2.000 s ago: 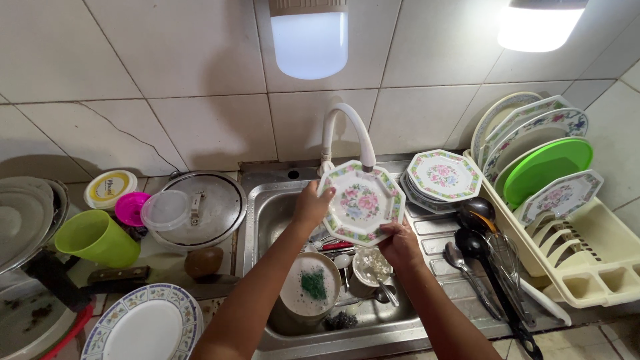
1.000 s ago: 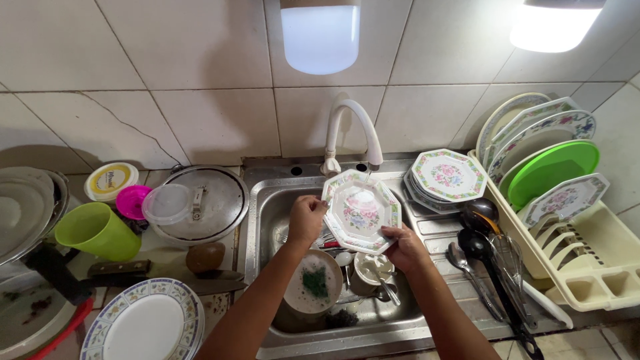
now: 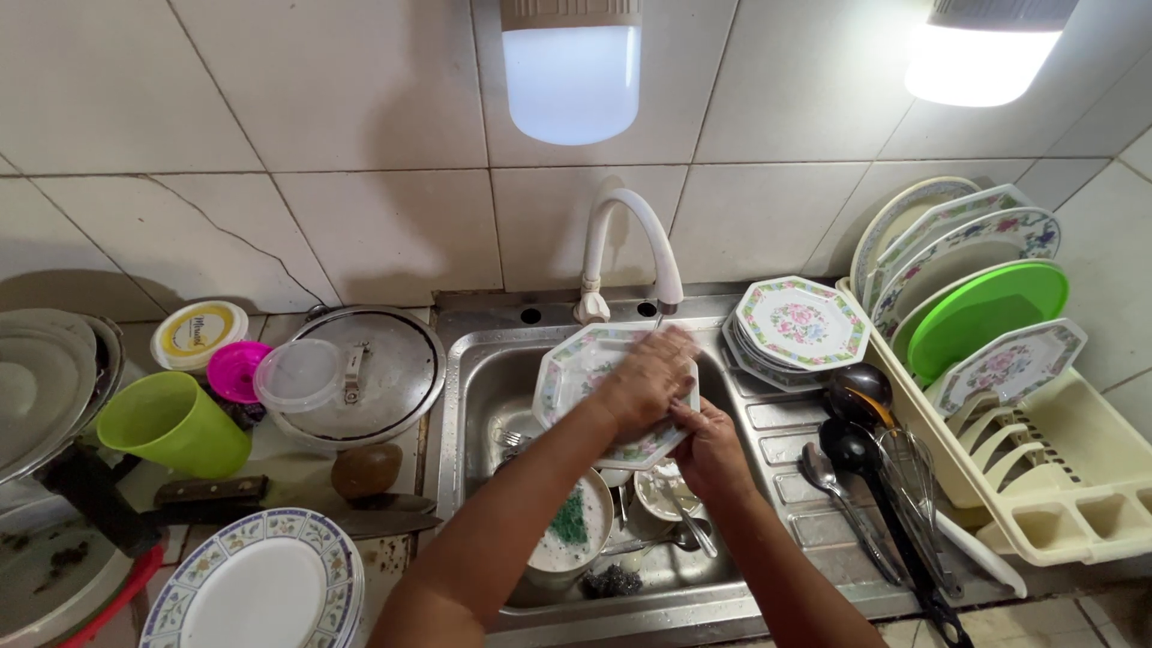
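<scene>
An octagonal floral plate point(image 3: 576, 369) is tilted above the sink, below the spout of a white faucet point(image 3: 630, 216). My right hand point(image 3: 715, 450) grips its lower right edge. My left hand point(image 3: 652, 378), blurred, lies across the plate's face with its fingers near the upper right rim. Beneath the plate, the steel sink point(image 3: 486, 405) holds a bowl of whitish liquid point(image 3: 589, 508) with a green scouring pad point(image 3: 569, 522), a smaller bowl point(image 3: 661, 490) with a spoon, a fork and a dark metal scrubber point(image 3: 614, 580).
Right: stacked octagonal plates point(image 3: 801, 324), ladles point(image 3: 850, 445), a whisk point(image 3: 909, 468) and a cream dish rack point(image 3: 1062, 486) with plates. Left: a pot lid point(image 3: 396, 378), a green cup point(image 3: 175, 427), a knife point(image 3: 211, 490) and bordered plates point(image 3: 261, 585). Two lamps point(image 3: 571, 81) hang above.
My left hand has moved from the plate's left edge, over its face to the right. My right hand still holds the plate at the lower right.
</scene>
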